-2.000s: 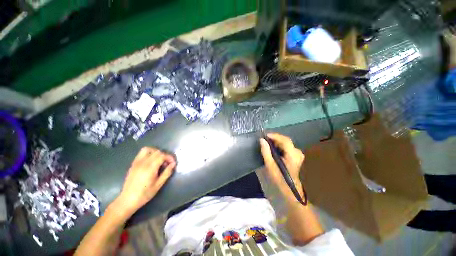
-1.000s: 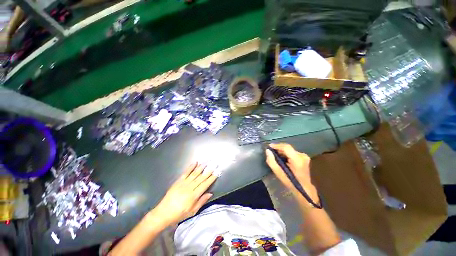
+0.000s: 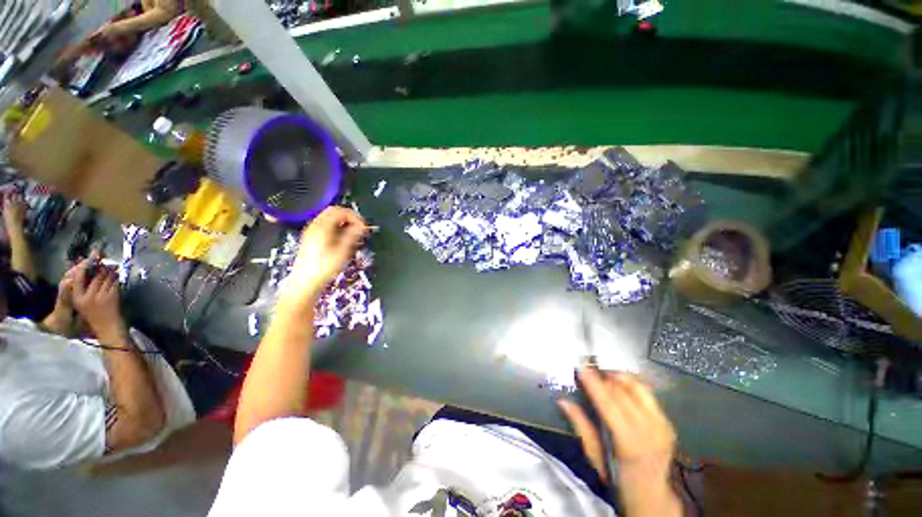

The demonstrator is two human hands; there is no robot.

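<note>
My left hand is over the back edge of the small-piece pile, fingers curled; a thin pale bit shows at its fingertips, and I cannot tell if it is gripped. My right hand holds the black soldering iron, its thin tip pointing away from me over the bright light spot. The board pile, grey, silver and white, lies at bench centre. Tiny silvery specks lie on the flat sheet at right. A few small bits lie just left of my right hand.
Tape roll is behind the sheet, with dark wire coils and a carton further right. A purple-rimmed drum and yellow device stand left. Another person sits at far left. The green conveyor runs behind.
The view has swung left. My left hand has moved from the bright spot to the small-piece pile, its fingers now curled. My right hand still holds the iron, now lower by the bench's front edge.
</note>
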